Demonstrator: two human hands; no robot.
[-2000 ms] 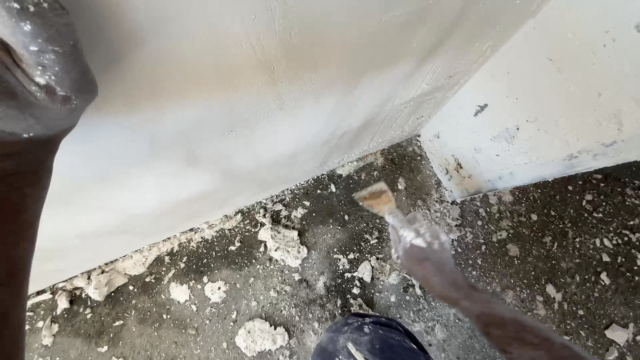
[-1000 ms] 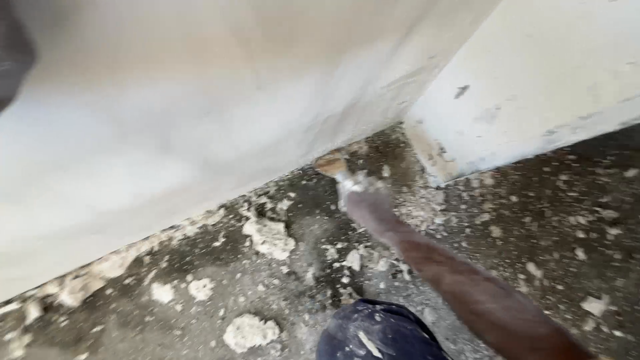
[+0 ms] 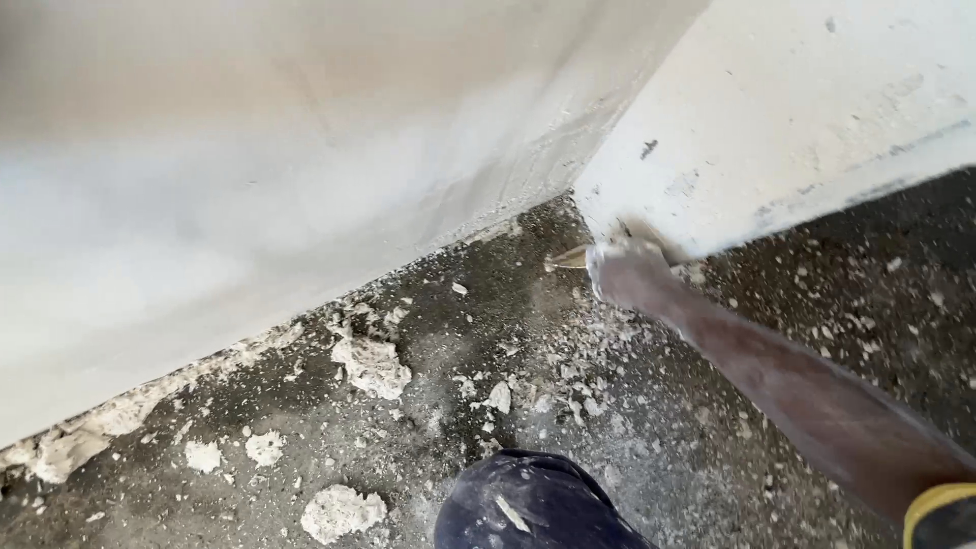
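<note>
My right hand (image 3: 625,267), coated in white dust, is closed around a scraper (image 3: 568,258) whose blade points left, just above the concrete floor. The hand is beside the lower end of the white wall (image 3: 762,114) on the right, near the corner where it meets the long plastered wall (image 3: 305,191). The handle is hidden in my fist. Loose crumbs and chips (image 3: 572,389) of plaster lie on the floor below the hand. My left hand is out of view.
Larger plaster lumps (image 3: 371,366) lie along the long wall, and another lump (image 3: 345,512) lies lower down. A dark, dust-marked knee (image 3: 526,503) is at the bottom of the view. Debris also covers the floor on the right.
My right hand with the scraper has moved right, from the foot of the long wall to the end of the right wall. The left arm at the upper left has left the view.
</note>
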